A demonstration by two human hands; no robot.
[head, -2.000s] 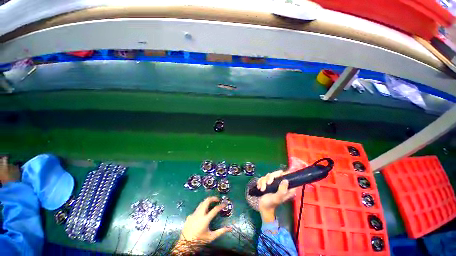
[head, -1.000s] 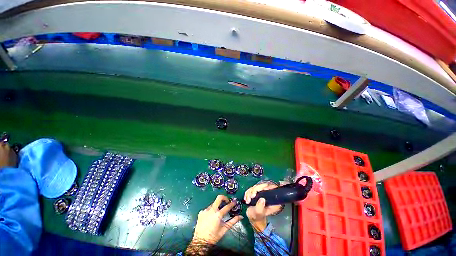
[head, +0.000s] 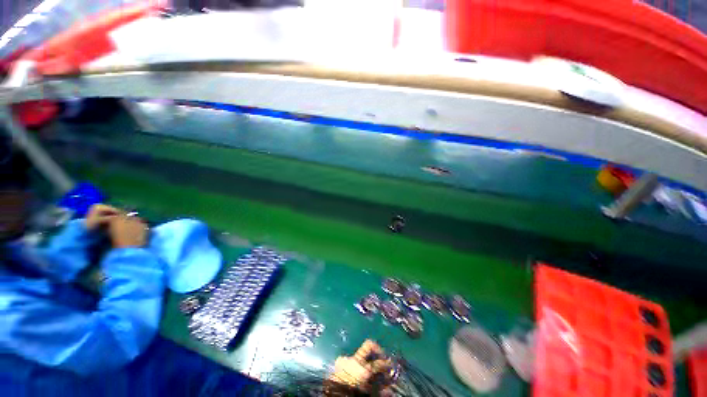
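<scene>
My left hand (head: 358, 367) is at the bottom edge, blurred and partly covered by dark hair-like strands. Its fingers are curled on a dark round unit (head: 383, 367). My right hand and the screwdriver are not visible. Several round metal units (head: 412, 296) lie in a cluster beyond my left hand. A round grey patch of tiny screws (head: 477, 358) lies to the right. Loose bright metal pieces (head: 294, 329) lie to the left, beside a ribbed block of stacked metal parts (head: 239, 298).
A red tray (head: 595, 341) holding dark round units is at the right, with clear plastic (head: 560, 341) on its left side. A green conveyor (head: 310, 225) carries a unit (head: 397, 224). A neighbour's blue sleeves (head: 128, 310) and cap (head: 187, 254) are left. A white shelf edge (head: 349, 101) crosses above.
The view has swung left, showing more of the neighbour, and the bench objects sit farther right in the picture. My right hand and the screwdriver have gone out of sight.
</scene>
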